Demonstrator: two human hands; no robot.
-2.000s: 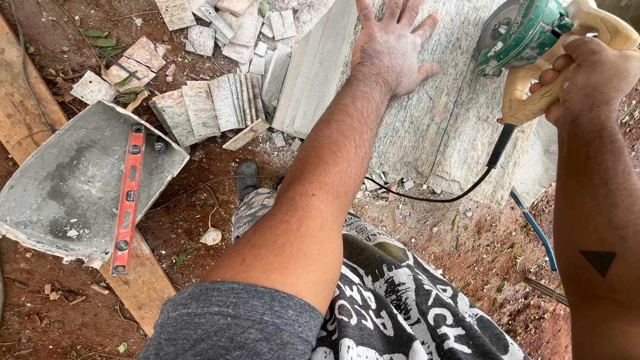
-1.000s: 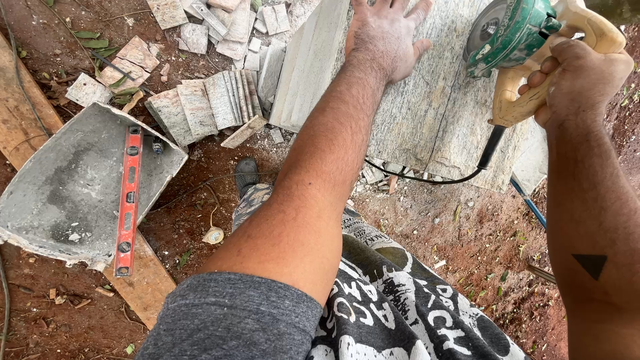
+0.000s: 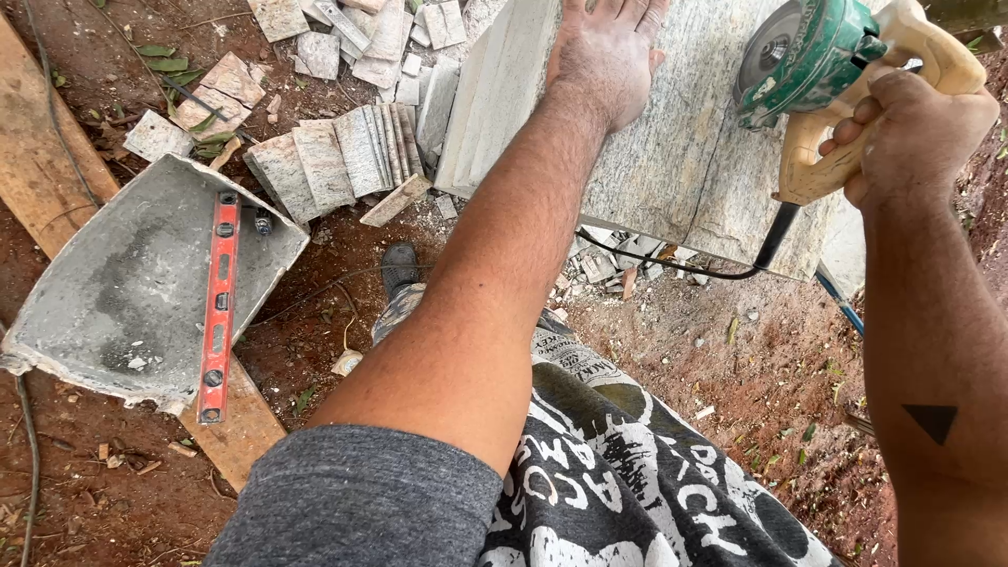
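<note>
My left hand (image 3: 605, 67) lies flat with its fingers apart on a grey-beige stone slab (image 3: 677, 173), near its left edge; the fingertips are cut off by the frame's top. More slabs (image 3: 500, 102) show along that edge. My right hand (image 3: 913, 134) is closed around the cream rear handle of a green circular saw (image 3: 823, 63) at the upper right. The saw's round blade (image 3: 768, 51) is over the slab; whether it touches or spins, I cannot tell. A dark line or crack runs down the slab left of the saw. The black power cord (image 3: 709, 272) curves leftward below the slab's near edge.
A red spirit level (image 3: 219, 307) lies in a grey, rough-edged trough (image 3: 134, 276), with wooden boards (image 3: 47, 150) beside and below. Cut stone tiles (image 3: 331, 161) and broken pieces (image 3: 386, 39) lie left of the slabs. My shoe (image 3: 400, 268) stands on red soil. A blue rod or hose (image 3: 839, 299) is at right.
Over the last two seconds my right hand and the saw have shifted slightly left over the slab. My left hand stays on the stone.
</note>
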